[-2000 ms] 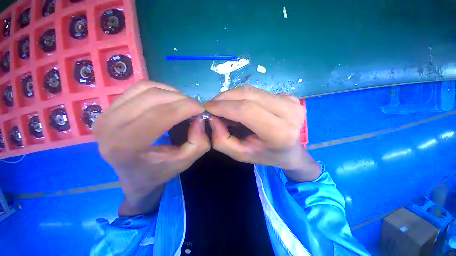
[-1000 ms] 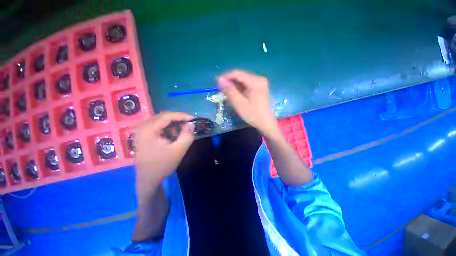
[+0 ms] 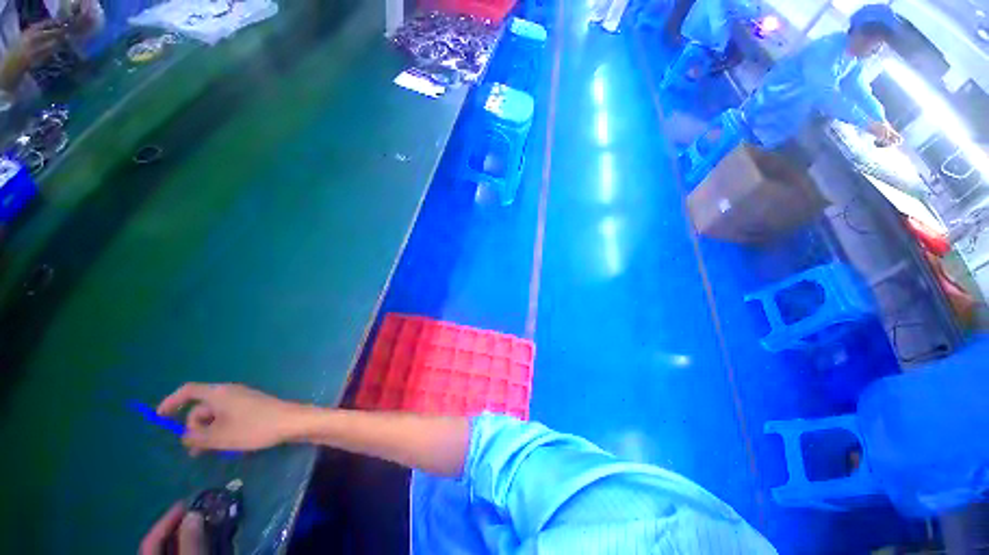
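Observation:
My right hand [image 3: 233,418] is over the green bench top, its fingertips at the slim blue stick tool [image 3: 157,416]. Parts of the stick show on both sides of the fingers; whether they grip it or only touch it I cannot tell. My left hand [image 3: 174,533] is cut off by the bottom edge of the picture. It holds a dark round component [image 3: 220,510] near the bench's front edge, its lower part out of the picture.
A red gridded tray [image 3: 472,366] is beyond the bench edge, beside my right forearm. Metal parts [image 3: 445,46] lie at the bench's far end. Blue stools [image 3: 501,136], a cardboard box [image 3: 754,197] and a person in blue [image 3: 813,87] are across the aisle. Another person's hands show top left.
The view has swung to the right, and the filled pink tray is out of it. My hands have parted; my right hand has moved to the blue stick. My left hand keeps the component.

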